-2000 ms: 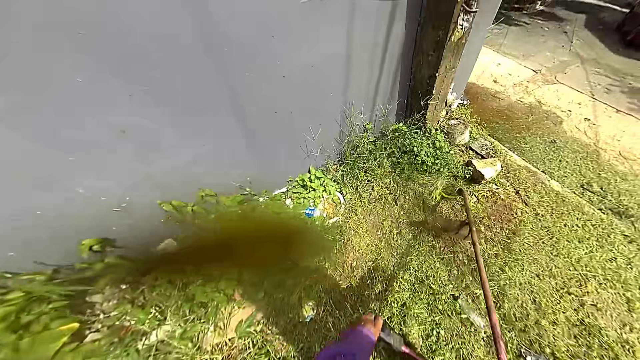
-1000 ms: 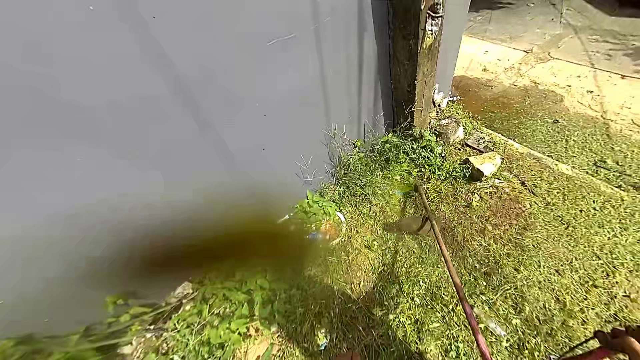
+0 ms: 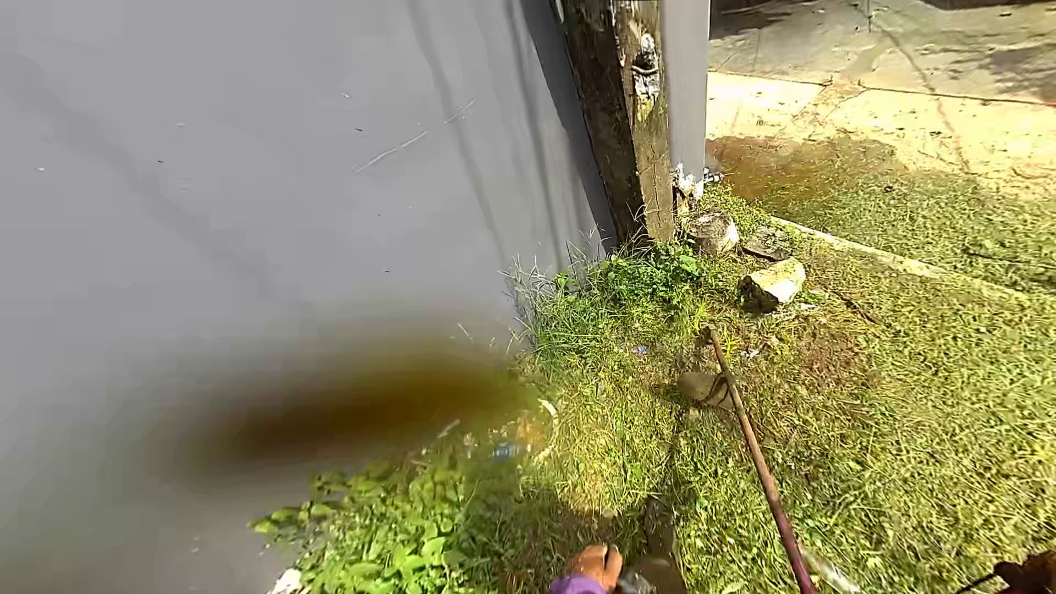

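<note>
My left hand (image 3: 598,565), with a purple cuff, is at the bottom edge, its fingers bent. A dark grey thing (image 3: 635,582) lies against it; whether the hand grips it cannot be told. My right hand (image 3: 1027,573) shows only as a dark, partly cut-off shape in the lower right corner, beside a thin dark rod (image 3: 980,582). Between the hands, a long-handled tool like a hoe (image 3: 763,470) slants over the grass, its broad head (image 3: 705,388) low near the weeds. Its handle leaves the frame at the bottom, so who holds it is hidden.
A grey wall (image 3: 247,206) fills the left, ending at a weathered wooden post (image 3: 615,115). Weeds (image 3: 652,276) grow at its foot, beside a pale rock (image 3: 774,285). Litter (image 3: 507,450) and leafy plants (image 3: 412,528) lie along the wall. Concrete paving (image 3: 924,107) is beyond. A brown blur covers part of the view.
My right hand, not seen two seconds ago, shows at the lower right one second ago and now. The long-handled tool stays low on the grass. The view has shifted somewhat.
</note>
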